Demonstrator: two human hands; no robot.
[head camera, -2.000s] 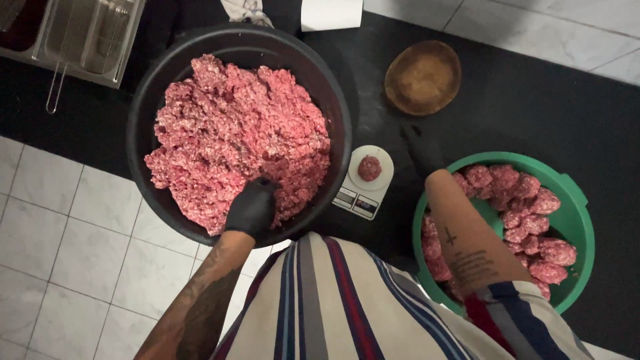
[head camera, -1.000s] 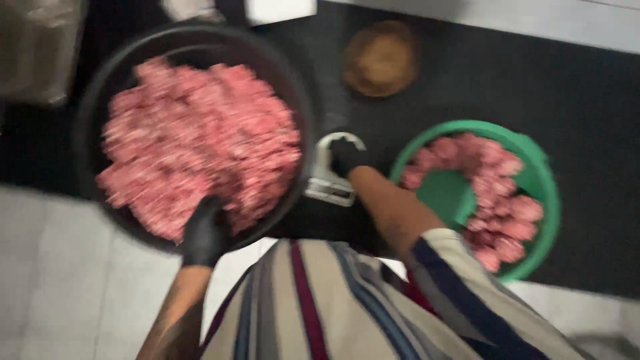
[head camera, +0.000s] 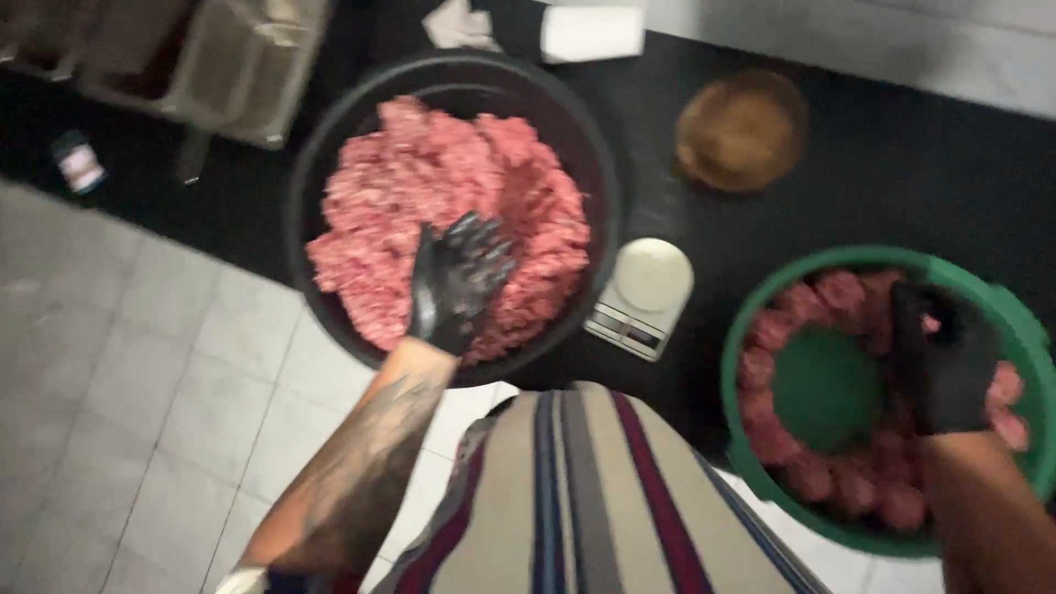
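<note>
A large black tub (head camera: 602, 206) holds a heap of ground meat (head camera: 412, 181). My left hand (head camera: 464, 285), in a black glove, lies on the meat with its palm up and fingers apart, nothing held. To the right of the tub is a white kitchen scale (head camera: 652, 276) with a bare plate. My right hand (head camera: 940, 355), gloved in black too, is over the green tub (head camera: 747, 437), among meat balls (head camera: 792, 305) laid around its wall. A bit of pink meat shows between its curled fingers; how much it holds is hidden.
A round brown wooden bowl (head camera: 742, 132) stands behind the scale on the black counter (head camera: 891, 181). At the back are a white box-like thing (head camera: 592, 33) and a crumpled cloth or paper (head camera: 459, 25). Metal pans (head camera: 239, 74) and a phone-like object (head camera: 78, 162) lie at left.
The meat ball seen on the scale two seconds ago is off it. My right hand has moved from the scale to the green tub. My left hand has turned up and spread its fingers.
</note>
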